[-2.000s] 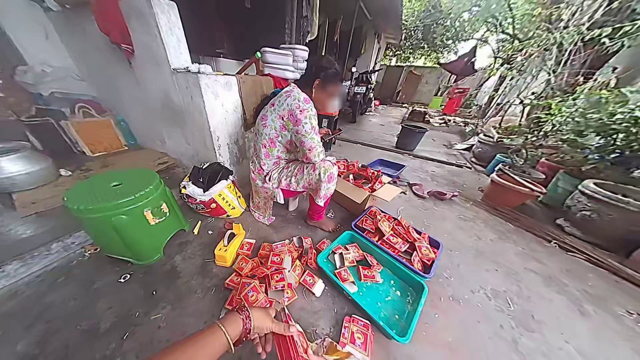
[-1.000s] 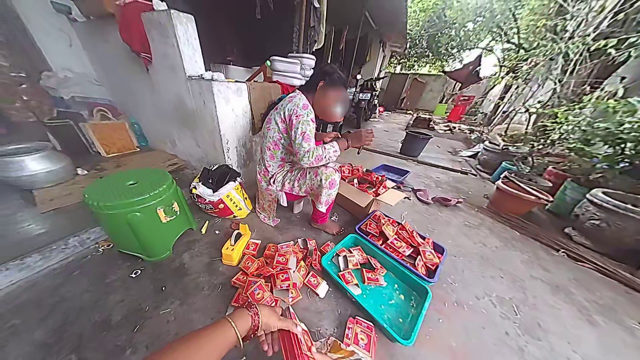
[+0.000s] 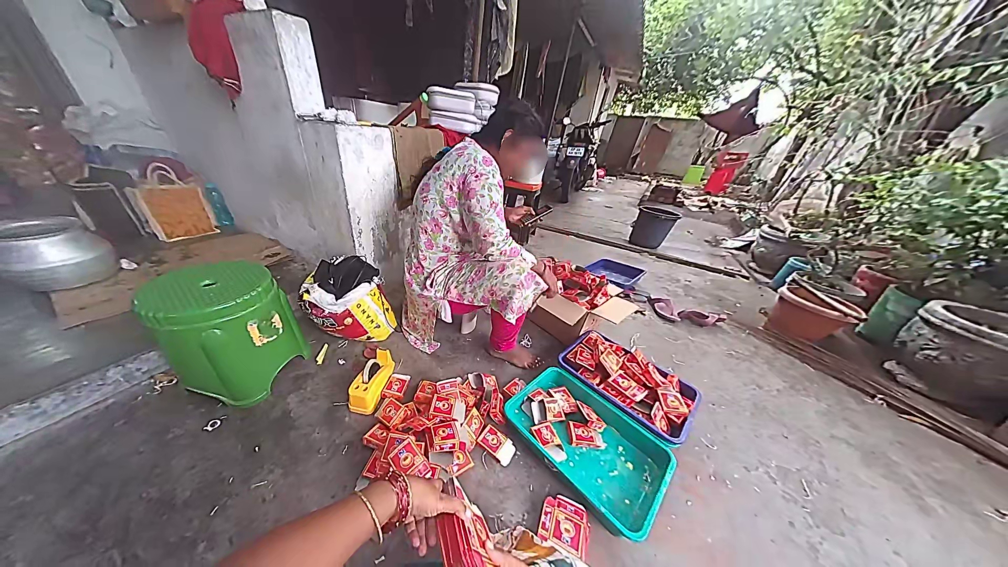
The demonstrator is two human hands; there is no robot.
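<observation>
My left hand (image 3: 425, 504), with bangles on its wrist, grips a red printed carton (image 3: 461, 535) at the bottom of the view. Only the fingers of my right hand (image 3: 504, 556) show, against the right side of that carton. A stack of flat red cartons (image 3: 565, 526) lies just right of them. Ahead, a pile of small red boxes (image 3: 445, 421) is spread on the ground. A green plastic tray (image 3: 622, 472) holds several boxes at its far end, and a blue tray (image 3: 689, 417) behind it is filled with more.
A person in a floral tunic (image 3: 465, 213) sits beside an open cardboard box (image 3: 563, 319) of red boxes, holding a phone (image 3: 535, 216). At left are a green stool (image 3: 220, 331), a filled bag (image 3: 346, 303) and a yellow tape dispenser (image 3: 370, 383). Flower pots (image 3: 815, 311) line the right.
The other person's hands were raised together in front of the face one second ago; now one is down at the cardboard box. My left hand stays on the red carton.
</observation>
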